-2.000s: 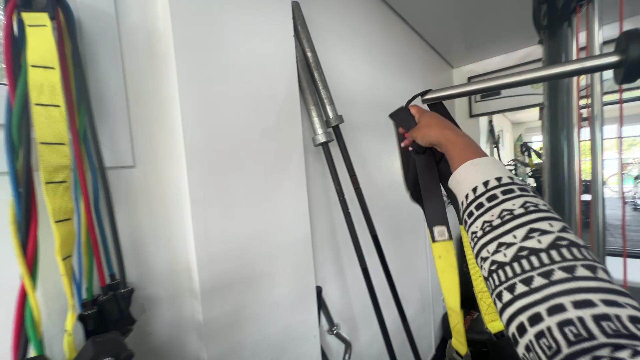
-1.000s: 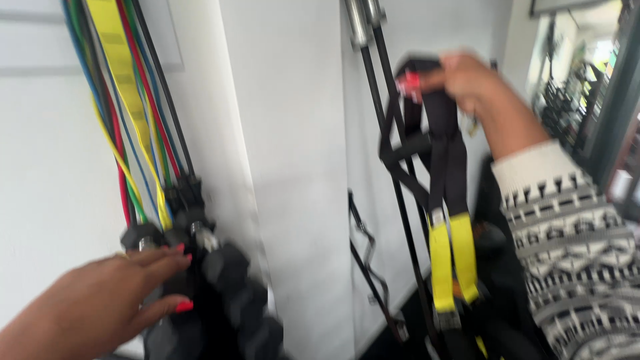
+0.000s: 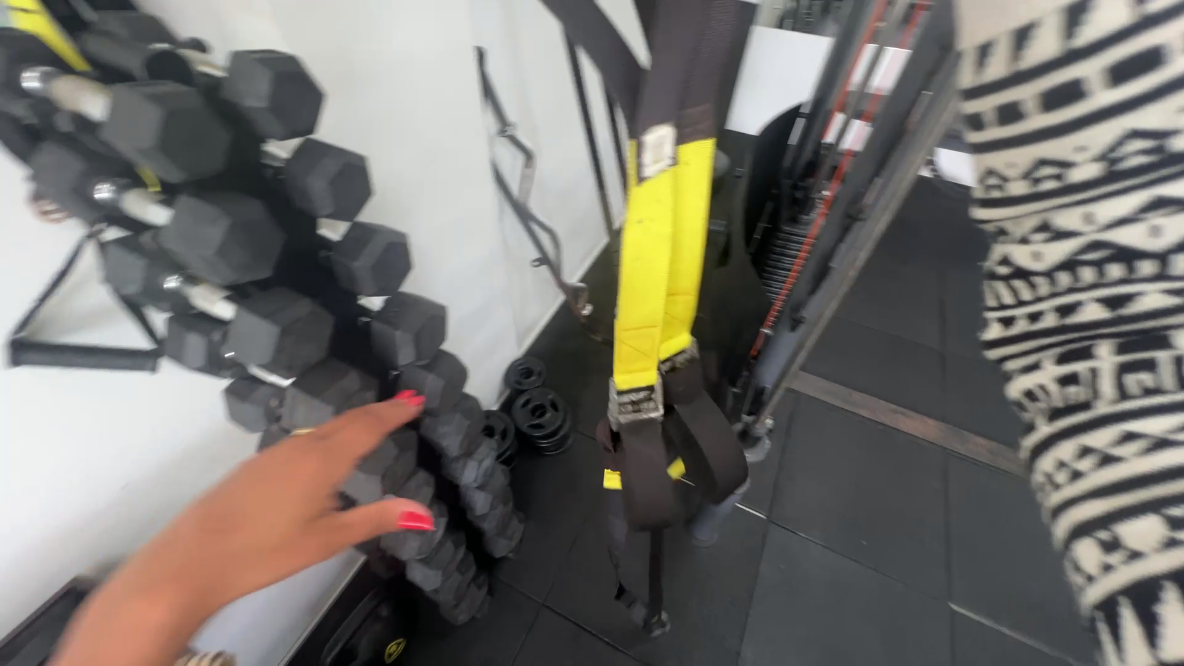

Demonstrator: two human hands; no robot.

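My left hand [image 3: 268, 509] reaches in from the lower left, its fingers spread and nothing in it. It is in front of a rack of black hex dumbbells [image 3: 222, 238]; whether it touches one cannot be told. A black and yellow suspension trainer strap [image 3: 647, 268] hangs down the middle, with metal buckles [image 3: 636, 401] and black webbing loops below. My right arm, in a black and white patterned knit sleeve, runs up along the right edge. My right hand is out of the frame, and so is the top of the strap.
Curved bars [image 3: 527, 185] lean at the white wall [image 3: 416, 120]. Small weight plates [image 3: 541, 413] lie on the black tiled floor [image 3: 851, 527]. A cable machine frame [image 3: 856, 231] stands right of the strap. A black handle [image 3: 85, 355] hangs at the left.
The view has tilted down strongly. My left hand came into view and remains by the dumbbells. My right hand, seen earlier on the strap's black upper part, has left the view.
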